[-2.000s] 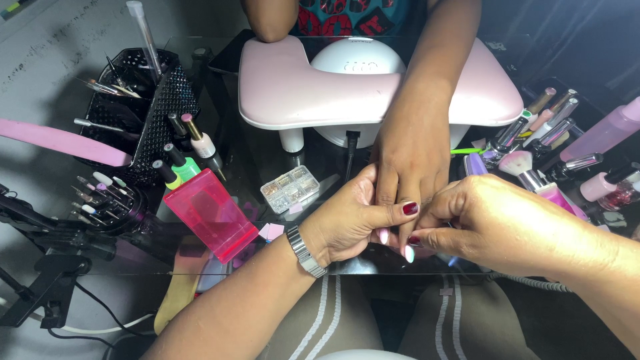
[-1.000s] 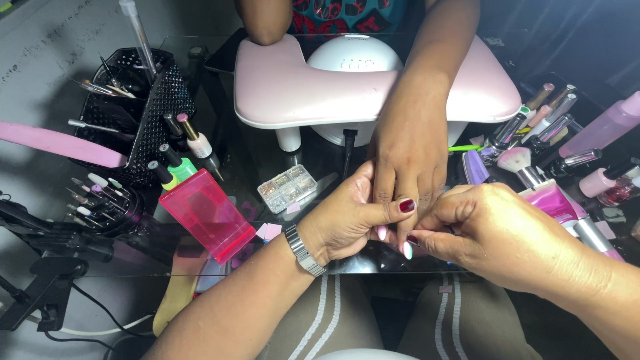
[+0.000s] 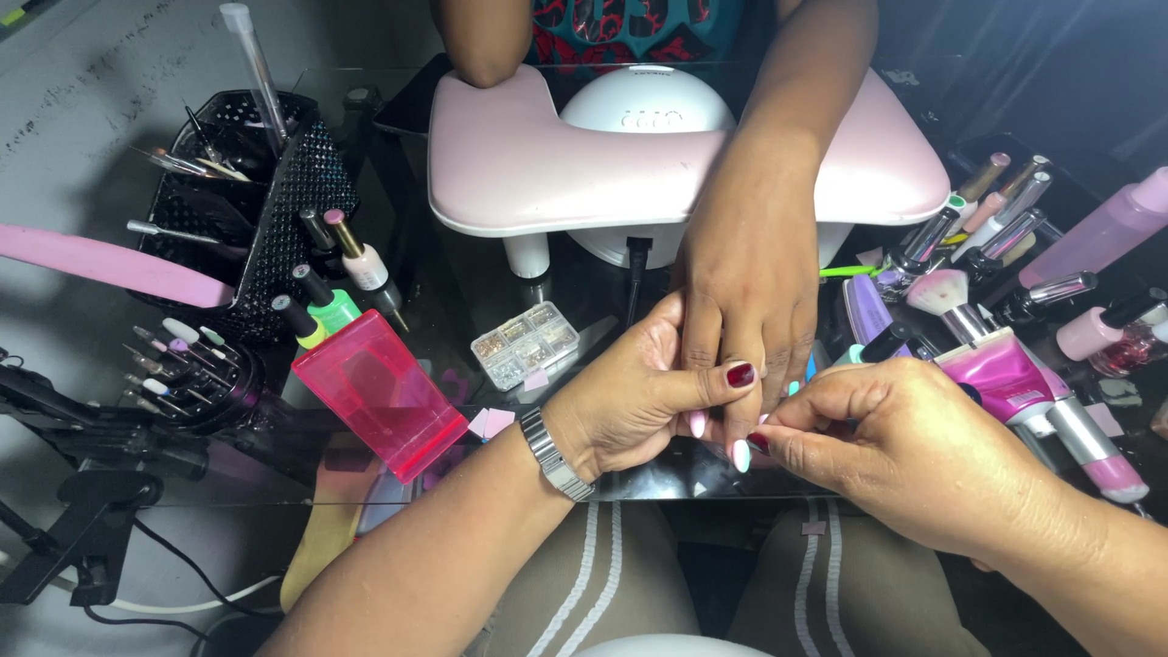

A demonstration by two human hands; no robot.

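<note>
My left hand (image 3: 630, 388), with a metal watch at its wrist, holds the fingers of another person's hand (image 3: 753, 246), its thumb with dark red polish lying across them. That hand lies palm down, its forearm over a pink padded armrest (image 3: 566, 182). A painted fingernail in white and mint (image 3: 740, 455) points toward me, and a pink nail (image 3: 697, 422) shows beside it. At the other person's fingertips, my right hand (image 3: 858, 438) has thumb and forefinger pinched together. Whether something small is between them cannot be told.
A white nail lamp (image 3: 648, 102) stands behind the armrest. Left are a black brush holder (image 3: 301, 173), a rack of drill bits (image 3: 196, 383), a red plastic box (image 3: 379, 392) and a compartment case of decorations (image 3: 526, 345). Right are polish bottles (image 3: 1086, 333) and a fluffy brush (image 3: 940, 294).
</note>
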